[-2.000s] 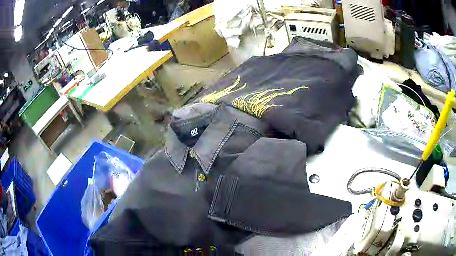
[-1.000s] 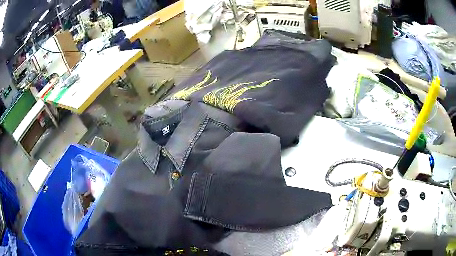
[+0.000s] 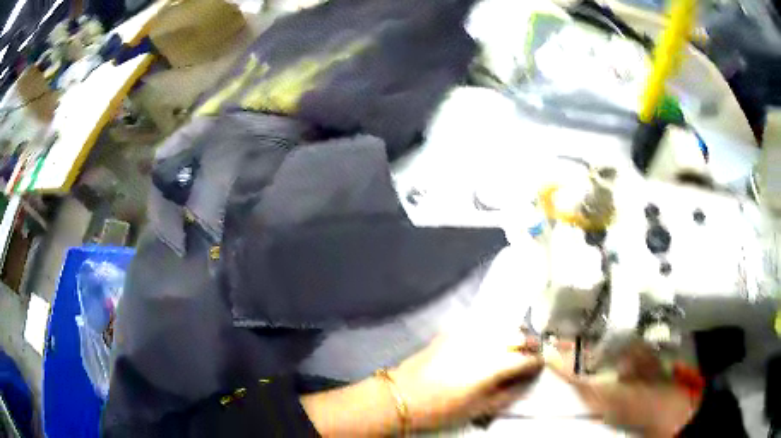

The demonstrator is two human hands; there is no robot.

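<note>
A washed black-grey denim jacket [image 3: 321,274] lies front up, with its collar at the left and a sleeve across it. Its paler grey part runs under my left hand [image 3: 462,376], which reaches in from the bottom with a thin bracelet. My left fingertips are close to the needle area [image 3: 578,352] under the machine head. My right hand [image 3: 638,393] is blurred, just right of the needle area. An orange-red patch [image 3: 688,376] shows beside it, too blurred to name. A white surface [image 3: 548,398] shows between the hands; what the fingertips grip is unclear.
The white sewing machine head [image 3: 711,248] fills the right side, with a yellow rod [image 3: 668,60] above it. A dark garment with yellow-green embroidery [image 3: 342,85] lies behind the jacket. A blue crate [image 3: 64,342] with a clear bag stands at the lower left.
Both hands have come into view at the needle area. The view has shifted, so the jacket and machine sit further left and higher. The jacket lies much as before.
</note>
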